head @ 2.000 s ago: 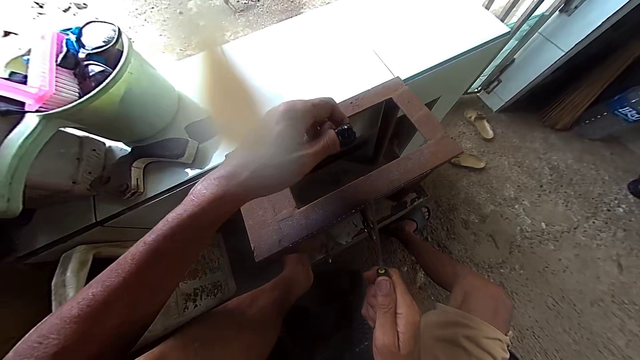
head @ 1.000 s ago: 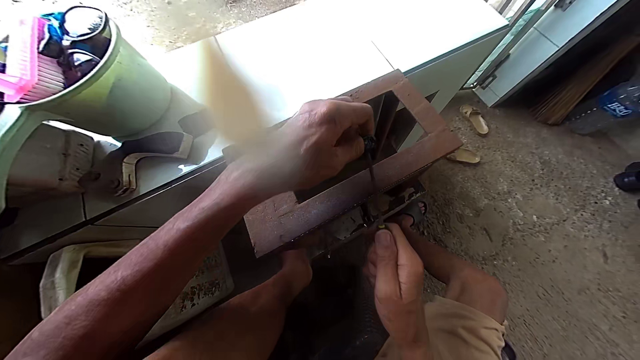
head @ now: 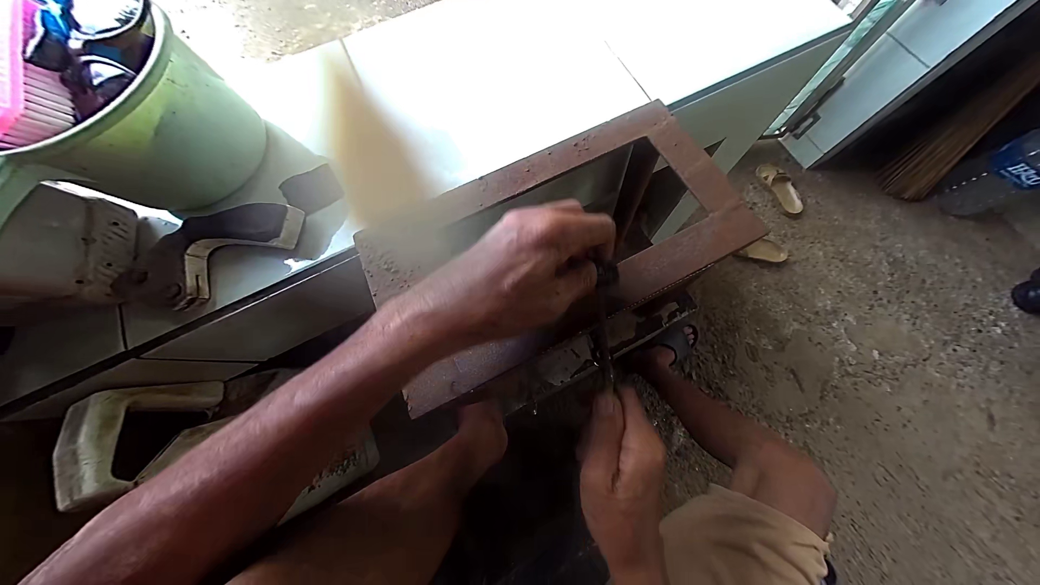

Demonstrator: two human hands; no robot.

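A brown rectangular frame (head: 682,256), dusty on top, lies tilted with one side against the white tiled ledge and the other above my lap. My left hand (head: 544,264) is over its near rail, fingers closed on a small black knob-like piece (head: 605,272). A thin dark rod (head: 605,349) runs from that piece down past the rail's outer edge. Below the rail my right hand (head: 621,463) pinches the rod's lower end between thumb and fingers. Whether the rod and the black piece are one object, I cannot tell.
On the tiled ledge (head: 504,73), left, stand a green bucket (head: 203,122) holding a pink brush and other items, and a curved-handled tool (head: 244,223). A pale plastic container (head: 85,447) is below. Sandals (head: 780,188), a broom (head: 959,130) and a plastic bottle (head: 995,175) are right.
My left hand has moved from the frame's opening to its near rail with the black piece. My right hand, lower and apart from the frame two seconds ago, has come up close beneath the rail.
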